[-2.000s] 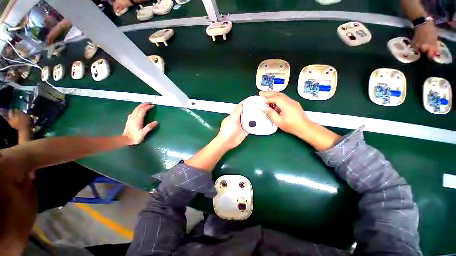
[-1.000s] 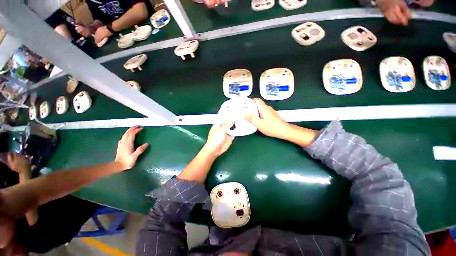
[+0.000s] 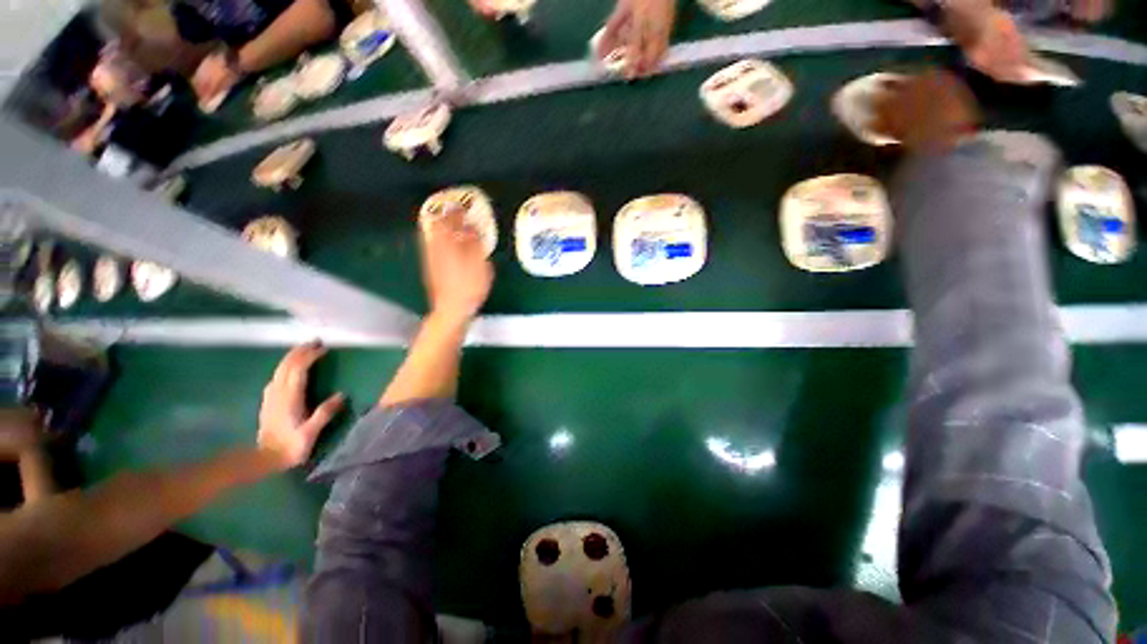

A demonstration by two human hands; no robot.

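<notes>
My left hand (image 3: 458,264) is over the belt with its fingers on a white unit (image 3: 443,208), which it partly covers. My right hand (image 3: 928,111) reaches across the belt, blurred, at a white cover (image 3: 860,106); whether it grips the cover cannot be told. Back housings with blue parts lie open side up on the belt, among them one near my left hand (image 3: 555,235), one beside it (image 3: 660,239) and one near my right sleeve (image 3: 835,224). A two-eyed cover (image 3: 572,576) lies on the worktop close to my body.
A pale rail (image 3: 704,330) parts the belt from the green worktop. A slanting white post (image 3: 214,233) crosses the left. Another person's hand (image 3: 293,409) rests on the worktop at the left. Other people's hands (image 3: 639,35) work beyond the far rail. A white strip (image 3: 1130,442) lies at the right.
My hands have moved apart from the white unit they held together. The left went left onto the belt, the right went far right across it. The near cover appears lower in the view.
</notes>
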